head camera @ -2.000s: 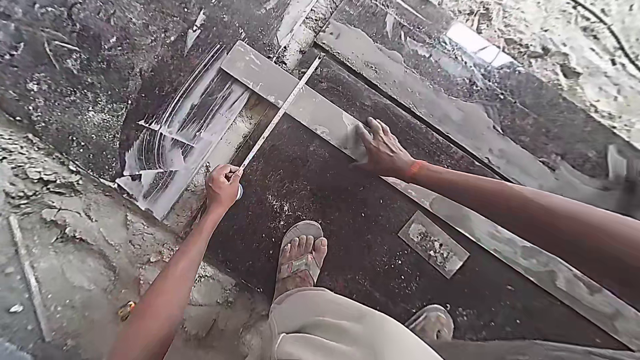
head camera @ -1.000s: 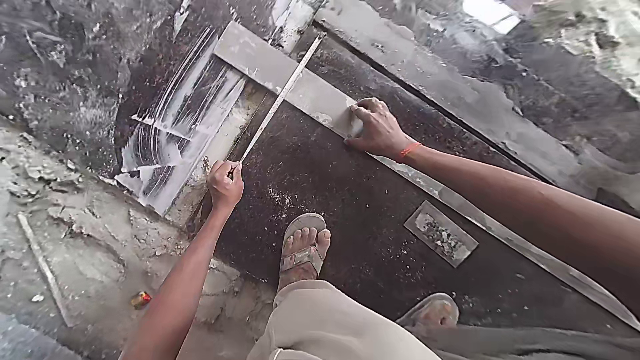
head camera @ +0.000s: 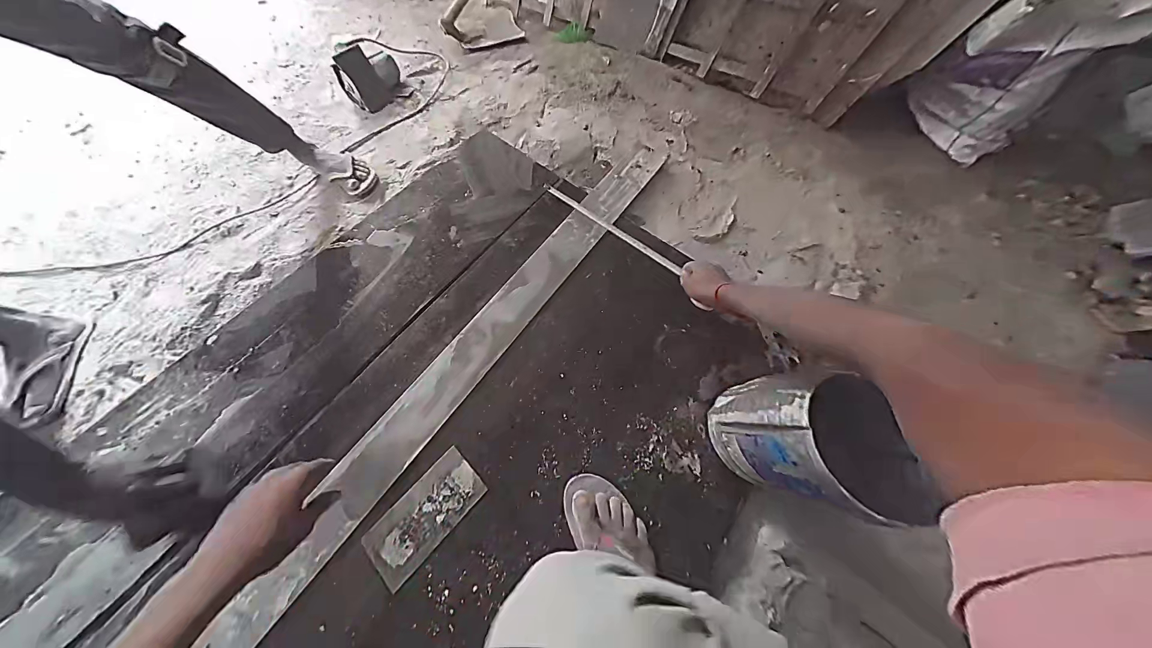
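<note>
My right hand (head camera: 706,283) is closed on the near end of a thin pale measuring stick or tape (head camera: 621,232), at the right edge of the dark board (head camera: 576,360). The strip's far end crosses over a long grey straightedge board (head camera: 504,324), close to the board's upper end. My left hand (head camera: 274,513) rests at the lower left on this long board, thumb on its face and fingers over its far edge. A small flat rectangular plate (head camera: 425,517) with crusted mortar lies beside the long board.
A metal bucket (head camera: 774,441) lies tipped under my right forearm. Another person's leg and sandalled foot (head camera: 355,177) stand at upper left, near a cable (head camera: 396,126) and a small box-like device (head camera: 367,76). Wooden planks (head camera: 747,45) and a sack (head camera: 985,90) are at the top right.
The view has swung strongly. Earlier my left hand held the strip and my right hand pressed the long board; now my right hand holds the strip and my left is on the board.
</note>
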